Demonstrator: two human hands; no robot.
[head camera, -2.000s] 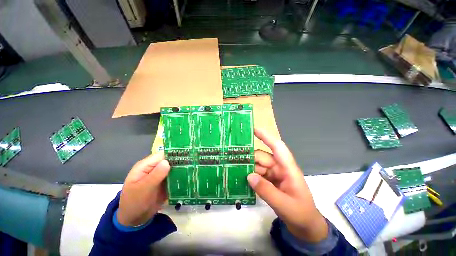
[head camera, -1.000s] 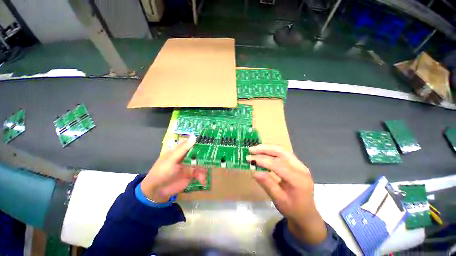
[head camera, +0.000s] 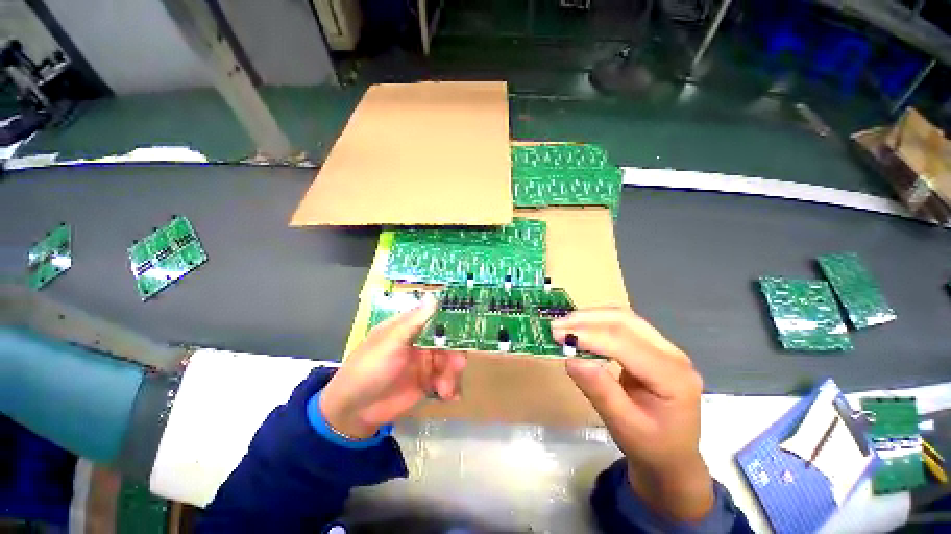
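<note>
A green PCB panel (head camera: 490, 325) is held between both hands, tilted nearly edge-on, with black round parts standing along its edges and a dark row of pins across it. My left hand (head camera: 391, 370) grips its left end, thumb on top. My right hand (head camera: 641, 386) grips its right end, fingers on top and thumb at the near edge. Behind it a green panel (head camera: 459, 253) lies on a cardboard sheet (head camera: 592, 256). Another tan cardboard sheet (head camera: 417, 156) stands out above, at the upper left. More green boards (head camera: 568, 177) lie at the back of the cardboard.
Green boards lie on the dark conveyor belt (head camera: 699, 250) at left and right. On the white ledge at right are a blue tray (head camera: 777, 469) with a white piece, another green board (head camera: 895, 443) and a yellow-handled tool (head camera: 932, 461). A cardboard box (head camera: 918, 156) stands at the far right.
The panel has gone from facing me to tilted nearly flat and lower, showing the boards behind it. Both hands still hold it. The whole view has shifted, so the surroundings appear further right.
</note>
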